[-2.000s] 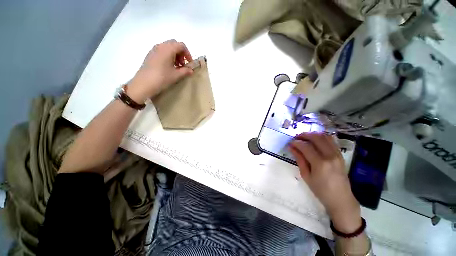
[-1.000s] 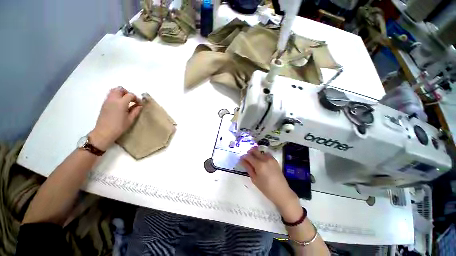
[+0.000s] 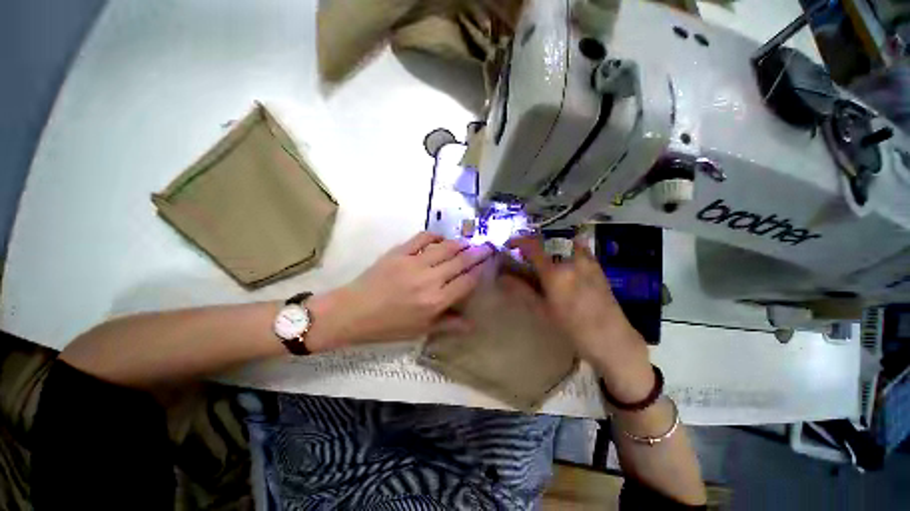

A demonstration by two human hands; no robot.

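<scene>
A khaki patch pocket (image 3: 509, 344) lies under both hands, from the needle area down to the table's near edge. My left hand (image 3: 424, 279) rests on its upper left part, fingertips at the bright light by the presser foot (image 3: 499, 228). My right hand (image 3: 574, 294) is on its upper right part, fingers close to the foot. Glare and the fingers hide the pocket's top edge and the needle. A second khaki pocket (image 3: 254, 205) lies flat and alone on the left of the table.
The sewing machine head (image 3: 639, 110) covers the upper right. A dark smartphone (image 3: 631, 279) lies right of my right hand. Khaki joined pieces (image 3: 439, 35) lie behind the needle. A printed ruler (image 3: 384, 361) runs along the near table edge. Khaki cloth (image 3: 25, 399) hangs at the lower left.
My left hand has let go of the left pocket and moved right to the needle. Another pocket now lies under both hands. The view has shifted closer.
</scene>
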